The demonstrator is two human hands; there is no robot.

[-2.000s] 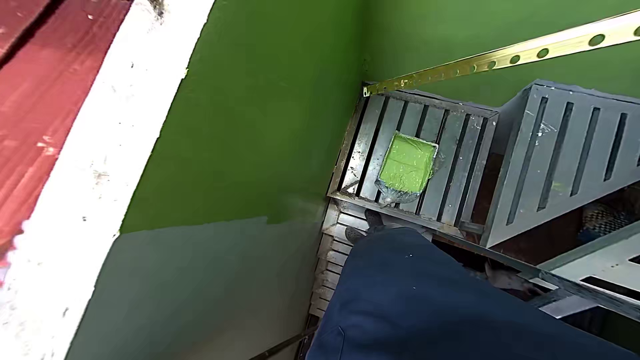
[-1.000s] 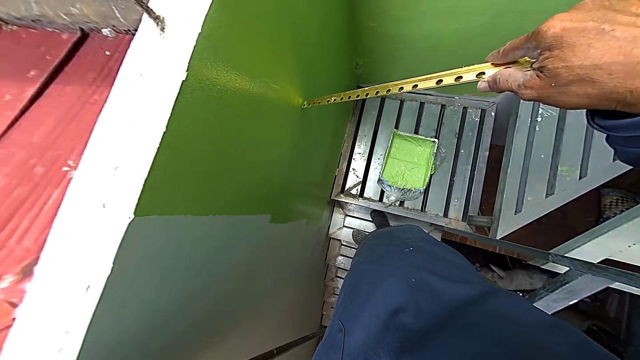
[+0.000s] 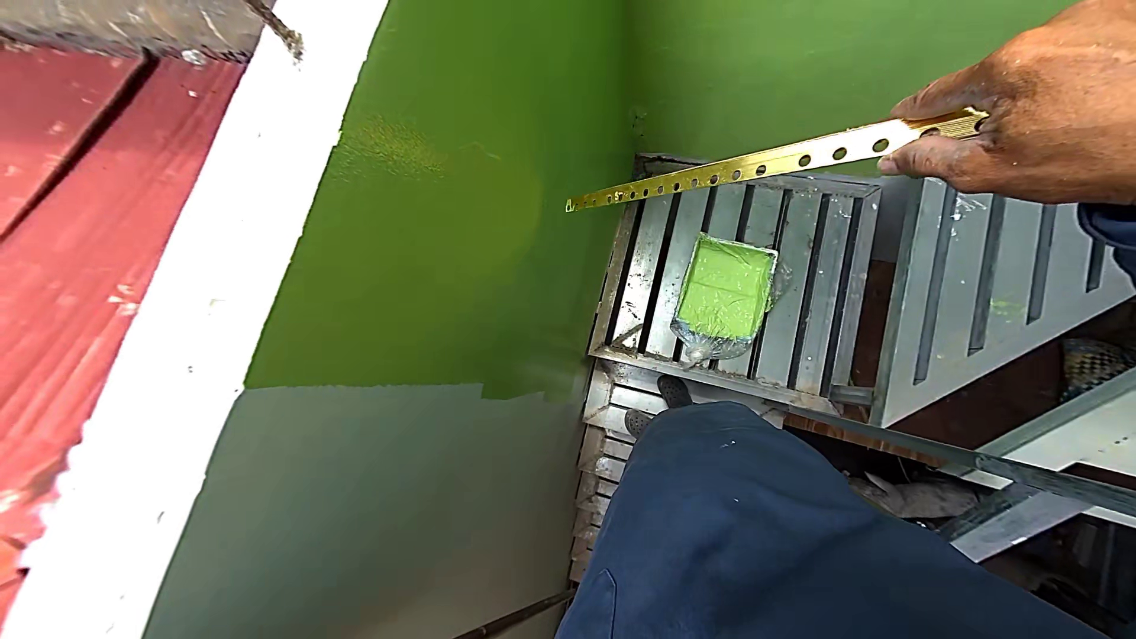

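My right hand (image 3: 1038,115), at the upper right, is closed on the end of a long gold-coloured metal strip with a row of round holes (image 3: 763,164). The strip points left and slightly down, its far end before the green painted wall (image 3: 444,222); whether it touches the wall I cannot tell. Below the strip, a paint tray lined with clear plastic and holding light green paint (image 3: 728,288) rests on a slatted metal landing (image 3: 803,293). My left hand is out of view.
Slatted metal steps (image 3: 612,461) descend below the landing. Grey slatted panels (image 3: 976,284) and a metal rail (image 3: 1056,479) lie to the right. A white wall edge (image 3: 222,213) and red sheet roofing (image 3: 80,222) are at the left. My trousered leg fills the lower middle.
My right hand, out of view two seconds ago, has come in at the right holding the strip. The strip's far end has shifted left, from the corner onto the green wall.
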